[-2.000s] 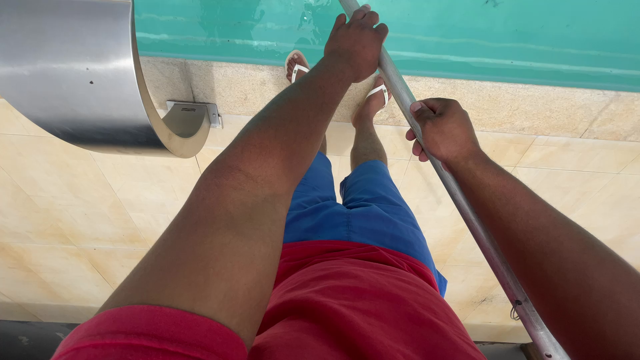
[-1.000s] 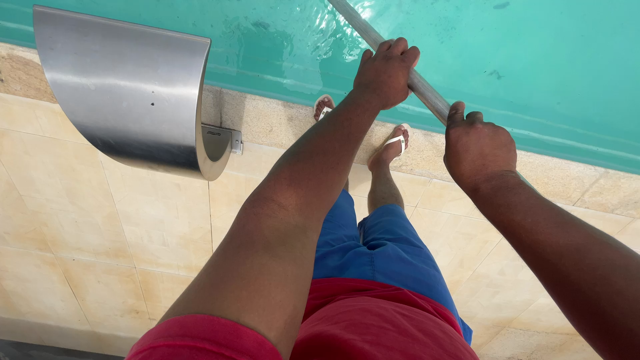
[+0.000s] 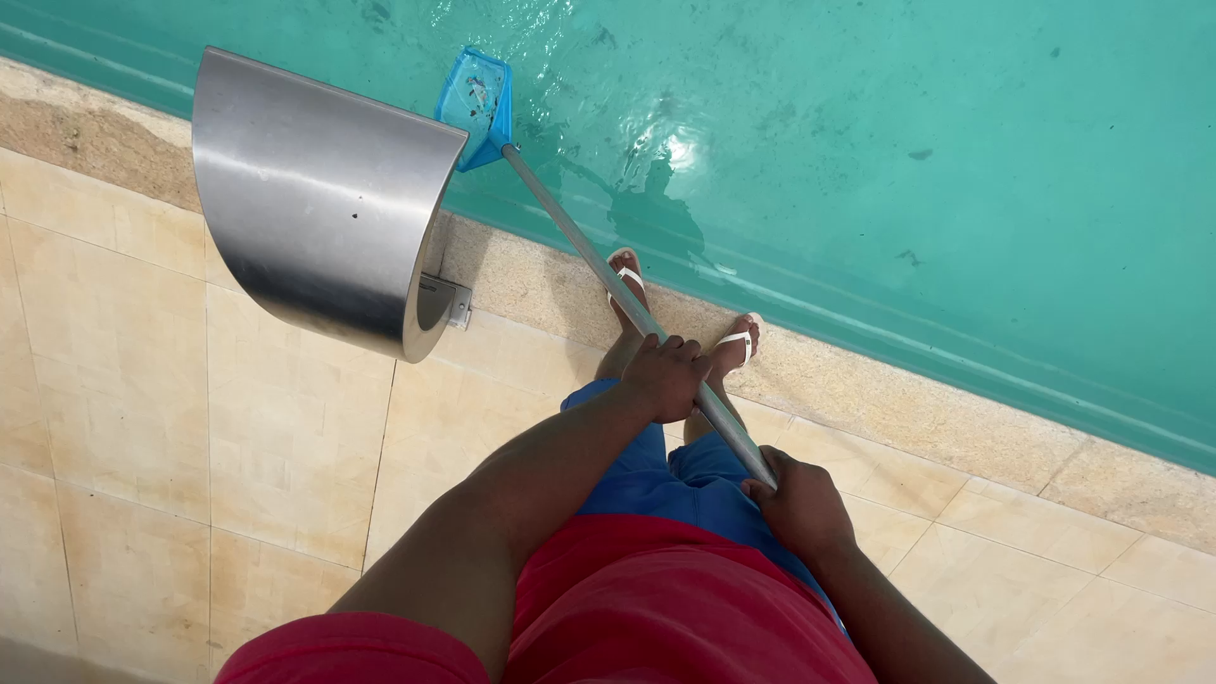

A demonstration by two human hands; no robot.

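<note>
A long grey metal pole [image 3: 575,233] runs from the pool water down to my waist. My left hand [image 3: 668,377] is wrapped around its middle, and my right hand [image 3: 806,502] grips it lower, near my right hip. At the far end a blue pool skimmer net [image 3: 475,100] is attached, at the water's surface just beyond the pool edge. Dark bits of debris lie in the net. Part of the net's near side sits close to the corner of a curved steel fixture in the view.
A curved stainless steel pool fixture [image 3: 328,199] stands on the left, with its bracket fixed to the deck. The stone pool edge [image 3: 855,399] runs diagonally by my feet in white flip-flops. Turquoise water [image 3: 950,190] lies beyond, and beige tiles [image 3: 294,408] cover the deck.
The skimmer net has come into view beside the steel fixture. Both my hands, still on the pole, have moved down closer to my body. The view has shifted toward the pool.
</note>
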